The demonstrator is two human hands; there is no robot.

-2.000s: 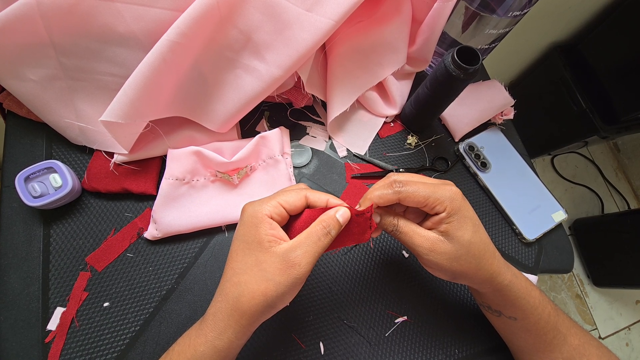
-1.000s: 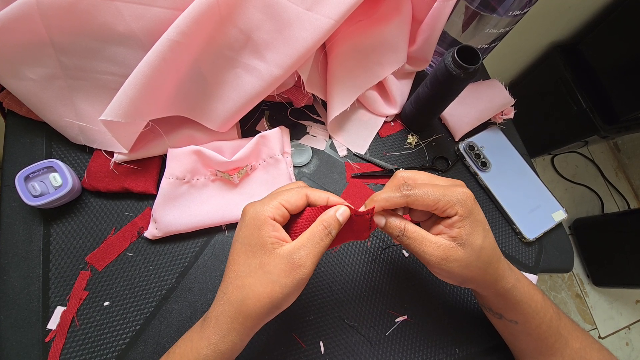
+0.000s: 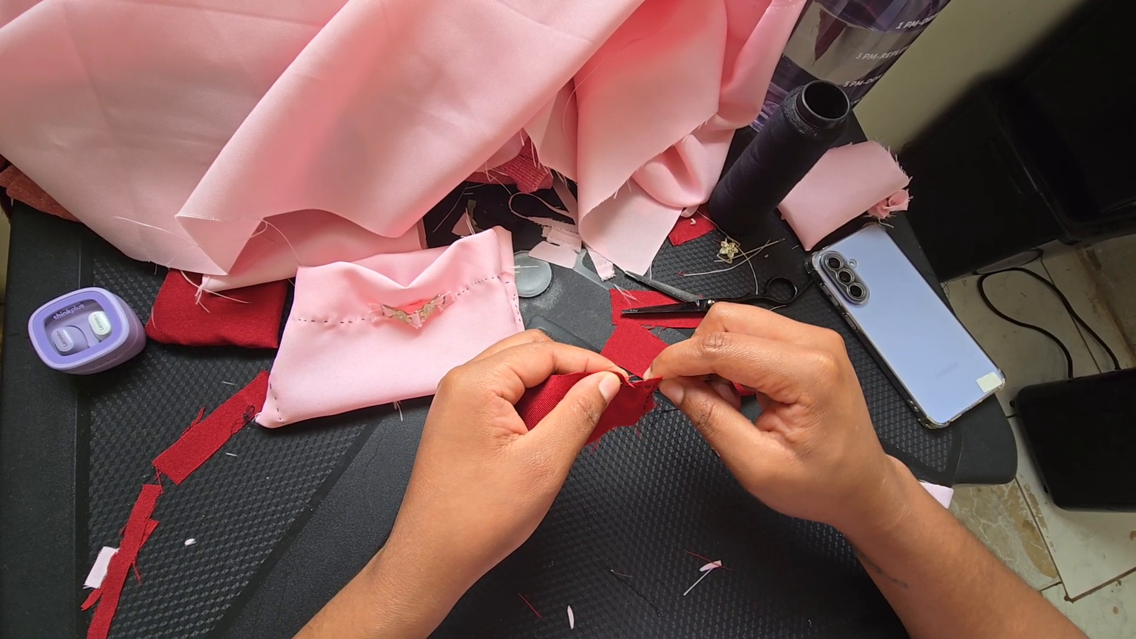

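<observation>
My left hand [image 3: 506, 444] pinches a small piece of red fabric [image 3: 555, 399] between thumb and forefinger. At its right edge my right hand [image 3: 781, 408] has thumb and fingertips closed on the same red fabric, close to the left fingertips. Whether a needle is between the fingers cannot be told. Behind the right hand lie black-handled scissors [image 3: 683, 308] on red scraps. To the left of the hands rests a pink fabric pouch [image 3: 355, 364] with a dark stitched line and a small ornament. A red fabric pouch [image 3: 217, 311] lies beside it.
Pink cloth [image 3: 355, 115] is heaped at the back. A black thread cone [image 3: 772, 160] stands near a large bottle [image 3: 852, 53]. A phone [image 3: 914, 328] lies at right, an earbud case [image 3: 86, 330] at left. Red strips [image 3: 209, 430] and thread bits lie on the black textured table [image 3: 399, 550].
Both hands stay at nearly the same spot on the red fabric. The right fingers have shifted slightly at its edge.
</observation>
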